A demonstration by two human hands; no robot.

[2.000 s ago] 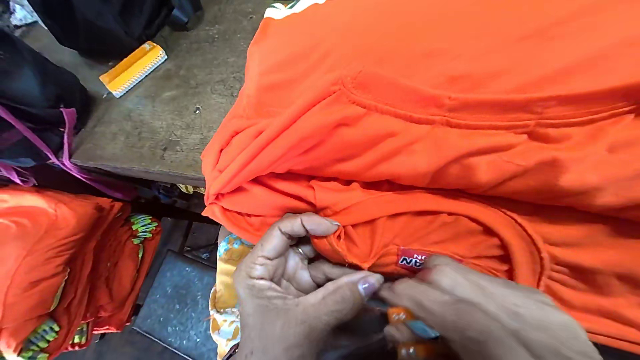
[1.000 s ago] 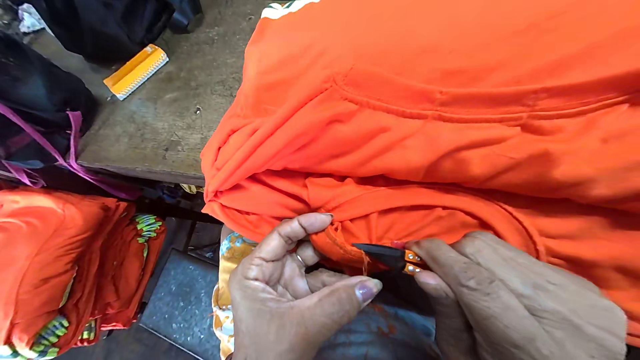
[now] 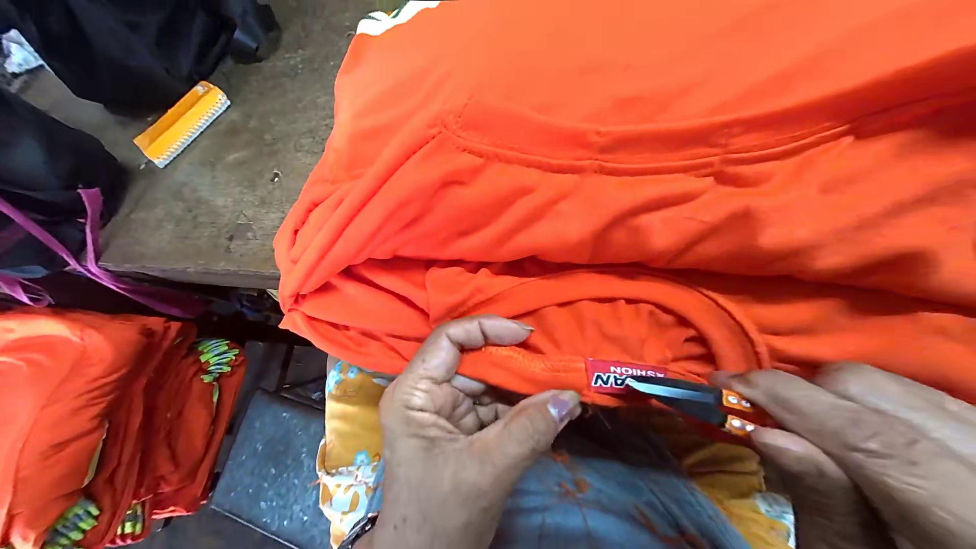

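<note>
An orange knit garment (image 3: 610, 206) spreads over the table and hangs over its front edge. Its round neckband (image 3: 648, 286) lies near the lower middle, with a red woven label (image 3: 625, 372) bearing writing. My left hand (image 3: 465, 427) pinches the neckband just left of the label, thumb below and fingers behind and above. My right hand (image 3: 854, 442) grips thread snips (image 3: 686, 400) with orange handles and dark blades; the tips point left and lie over the label. The palm side of the right hand is hidden.
A stack of folded orange garments (image 3: 91, 412) lies lower left, beside a dark flat surface (image 3: 267, 465). On the wooden table (image 3: 252, 175) are a yellow-orange comb-edged piece (image 3: 183, 124) and black bags (image 3: 130, 46) with a purple strap (image 3: 91, 244). Loose orange threads lie on blue cloth below.
The label, out of sight one second ago, shows again beside my left fingers. The snips' tips, then close to the left fingertips, now lie over the label.
</note>
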